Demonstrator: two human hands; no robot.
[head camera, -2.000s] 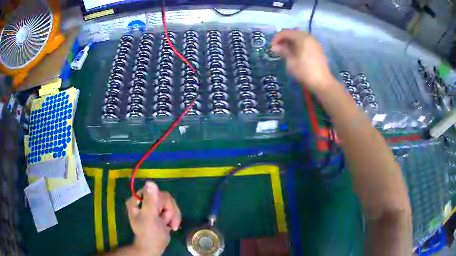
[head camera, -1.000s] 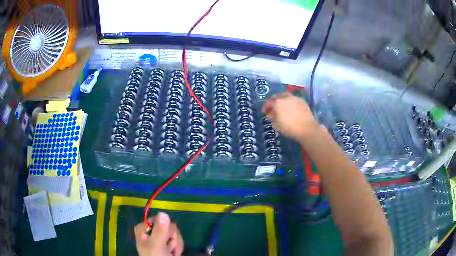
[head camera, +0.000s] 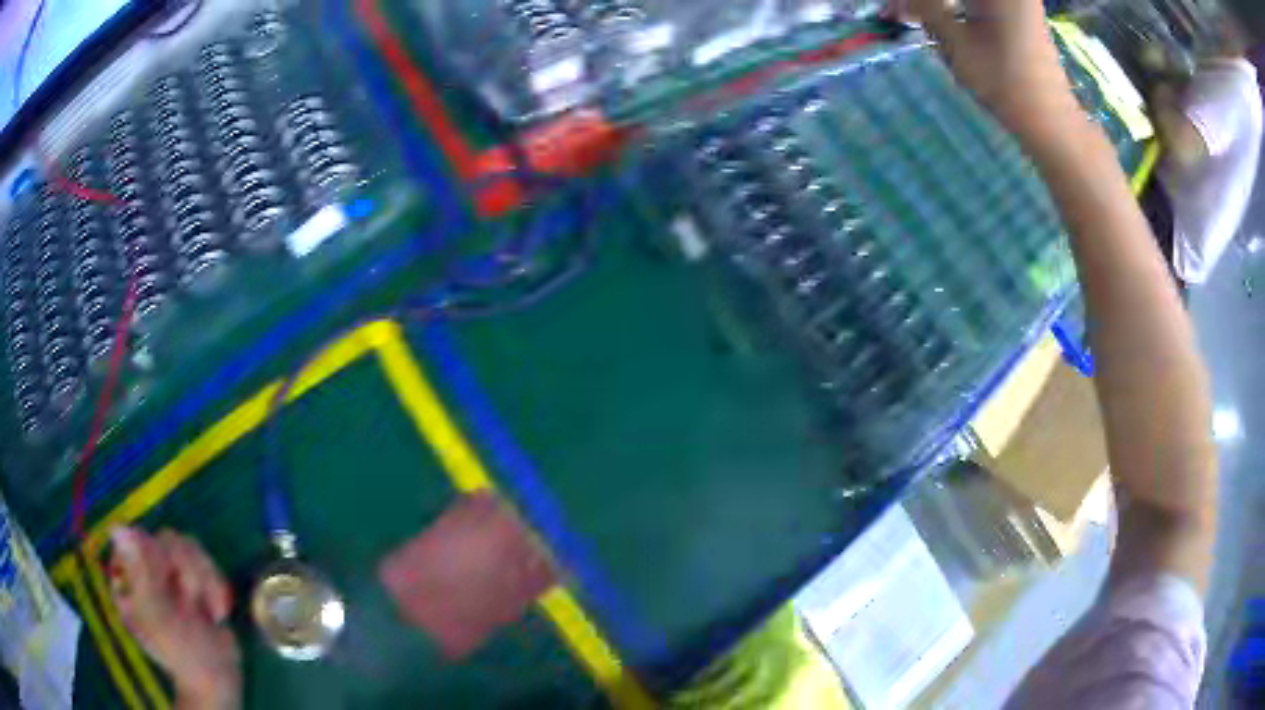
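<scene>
My left hand (head camera: 174, 603) is at the lower left, fingers curled around the end of the thin red test lead (head camera: 117, 361). The round contact base (head camera: 298, 608) lies on the green mat just right of it, on its dark cable (head camera: 273, 479). My right hand (head camera: 988, 42) is at the top right edge, arm stretched out, fingers partly cut off and blurred; whether it holds anything cannot be told. The main clear tray with rows of shiny round components (head camera: 181, 180) is at the upper left. No component shows on the base.
A brown-red square pad (head camera: 469, 576) lies right of the base. A side tray (head camera: 888, 250) holds components in its left rows. Stacked trays (head camera: 555, 70) are at the top. A cardboard box (head camera: 1047, 430) and papers (head camera: 888, 603) are lower right. Another person's sleeve (head camera: 1221, 153) is far right.
The view has swung right, bringing the side tray and another person into view. My right hand has moved from the main tray to beyond the side tray. My left hand still holds the lead.
</scene>
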